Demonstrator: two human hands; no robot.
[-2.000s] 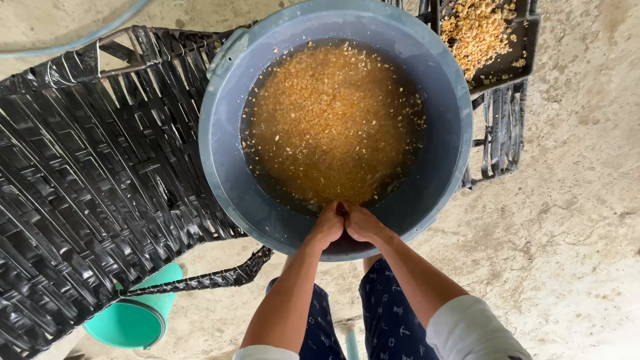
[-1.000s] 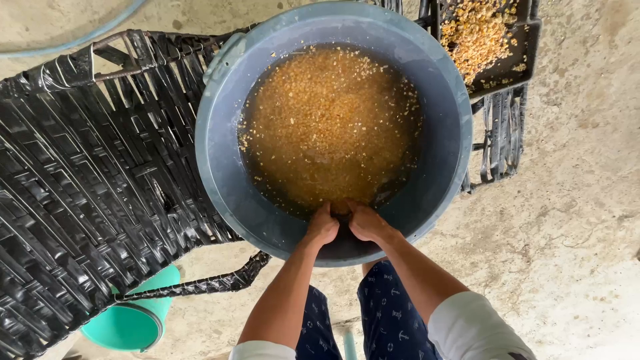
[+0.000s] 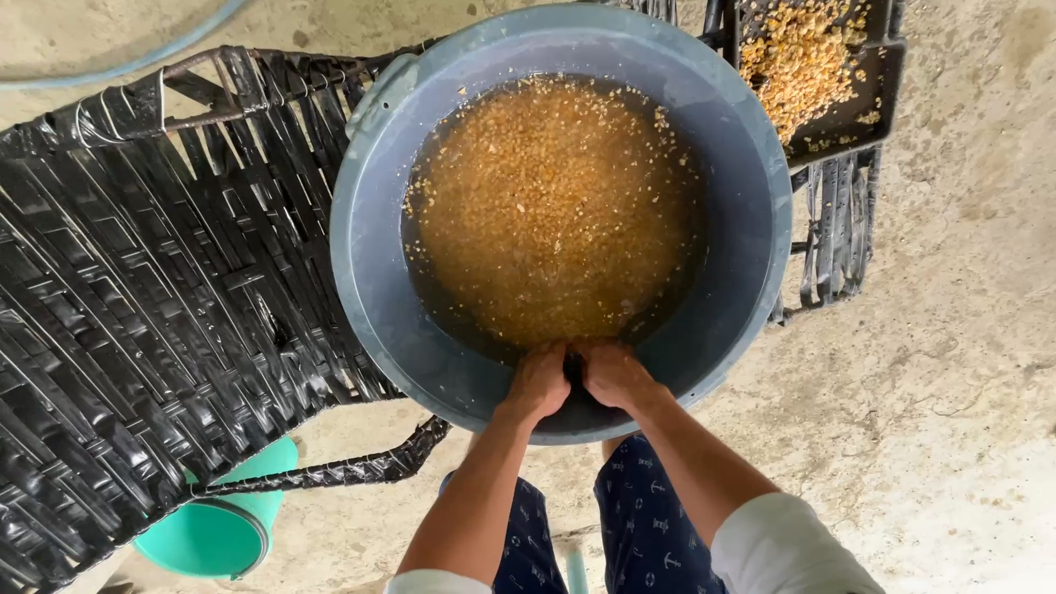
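A large round grey-blue plastic tub (image 3: 742, 247) holds cloudy brown water over a mass of yellow-orange grains (image 3: 561, 198), which look like cracked corn, with pale bits floating on top. Inside its near edge my left hand (image 3: 540, 381) and my right hand (image 3: 612, 375) are close together, knuckles up. Their fingertips dip into the water at the near side of the grains. The fingers are hidden by the backs of the hands and the murky water, so whether they grip anything does not show.
Under the tub lies a lounger woven of black plastic strips (image 3: 148, 313), with a wrapped armrest (image 3: 355, 470). A black tray (image 3: 879, 107) with similar grains (image 3: 800, 62) stands at the upper right. A green bucket (image 3: 202, 536) is at lower left, and a pale blue hose (image 3: 157, 54) crosses the concrete floor (image 3: 949, 371).
My hands have stayed at the tub's near side, moving slightly apart from where they met two seconds ago. The floating bits have shifted a little.
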